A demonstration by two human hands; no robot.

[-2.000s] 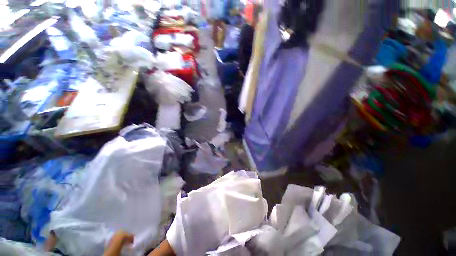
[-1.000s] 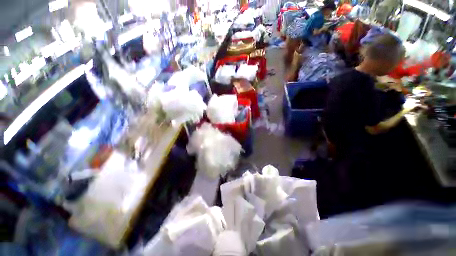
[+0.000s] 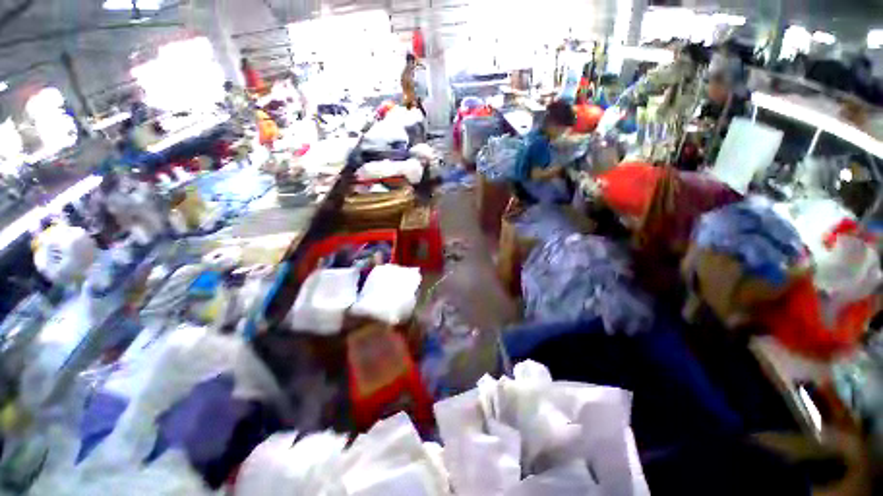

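A large bundle of white to pale lilac cut pieces shows at the bottom centre, close in front of me. Its layers fan out upward and its lower part is cut off by the picture's edge. More white pieces of it spread to the left along the bottom edge. Neither of my hands is in the picture, so how the bundle is held is hidden.
Red crates with white pieces stand left of a scrap-strewn aisle. A heap of grey-blue cloth and a dark blue bin are on the right. A person in teal is further along. Cluttered tables line the left.
The view has moved forward along the aisle and tilted up. The seated person in black on the right has left view. The bundle stays at the bottom centre. The hand seen earliest is gone.
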